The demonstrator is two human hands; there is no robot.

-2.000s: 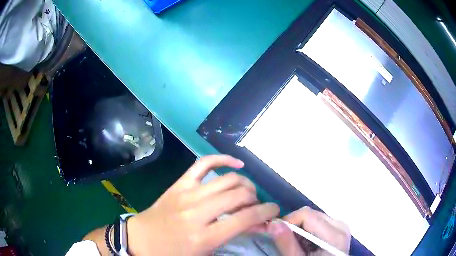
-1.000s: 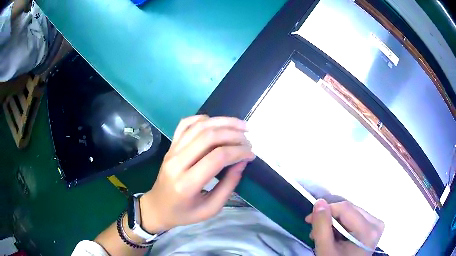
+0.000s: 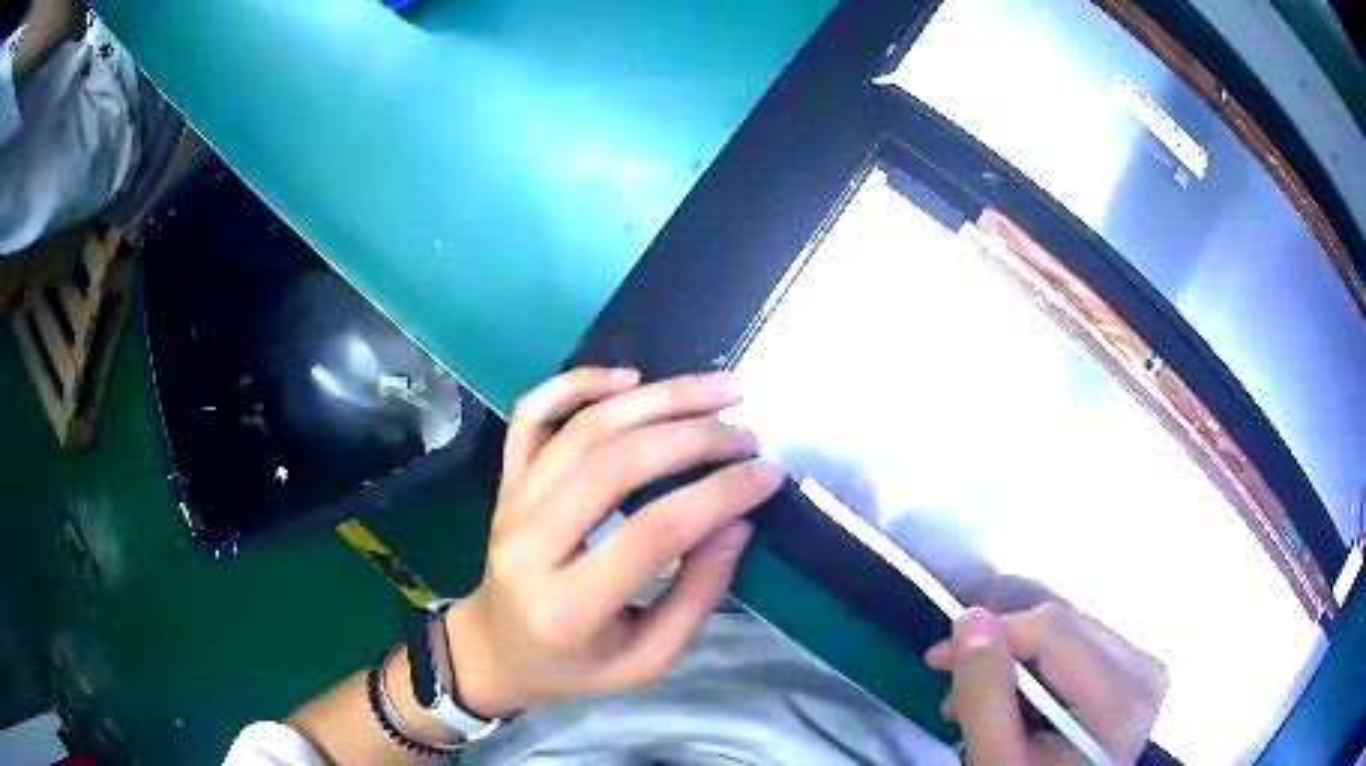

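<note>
A glaring white LCD panel (image 3: 1034, 449) lies in a black foam tray (image 3: 682, 270), with a copper-brown strip along its far edge. My left hand (image 3: 614, 524) rests at the panel's near left corner, fingertips on the edge, fingers slightly spread; nothing shows in it. My right hand (image 3: 1049, 681) pinches a thin white tape strip (image 3: 884, 551) between thumb and fingers. The strip runs along the panel's near edge, its free end a little right of my left fingertips, its other end trailing past my right hand.
A second LCD panel (image 3: 1198, 225) with a white label lies beyond in the tray. The green bench (image 3: 435, 165) extends left. Below its edge stands a black waste bin (image 3: 285, 374) with white scraps. A wooden pallet (image 3: 68, 344) and a person's sleeve (image 3: 68, 142) are at far left.
Both hands have moved from below the panel onto its near edge and apart. The tape strip now shows along that edge, with its free end clear of my left fingers.
</note>
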